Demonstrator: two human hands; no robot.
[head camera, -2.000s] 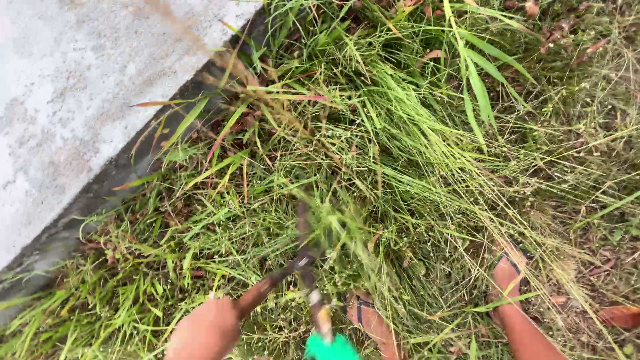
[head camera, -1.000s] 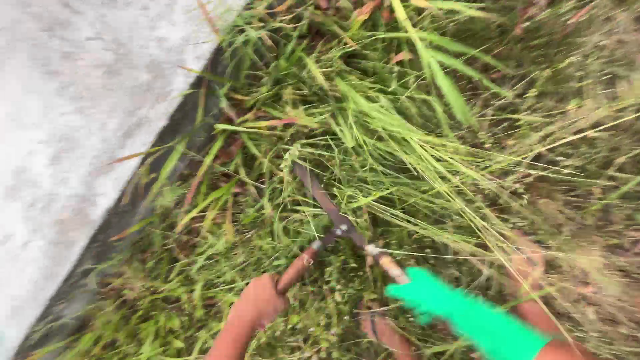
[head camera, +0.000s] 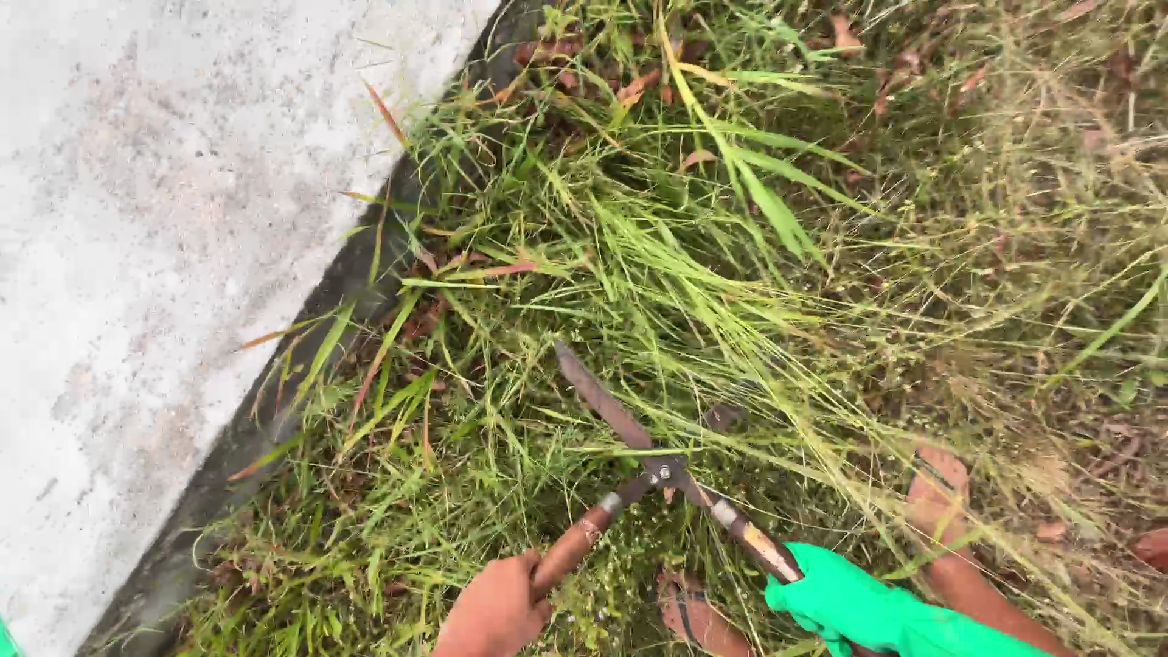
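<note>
A pair of hedge shears with rusty blades lies open over the green grass, its blades spread apart. My bare left hand grips the left wooden handle. In a green glove, my right hand holds the end of the right wooden handle. The left blade rests on the grass and shows along its length; much of the right blade is hidden under long grass stems that lean across toward the right.
A pale concrete slab with a dark side edge runs diagonally along the left. My feet, in sandals, stand close to the shears, the left one near the right handle, the other further right. Dry grass and brown leaves cover the right side.
The shears' blades, close together two seconds ago, are now spread wide. The handles and my hands have moved apart.
</note>
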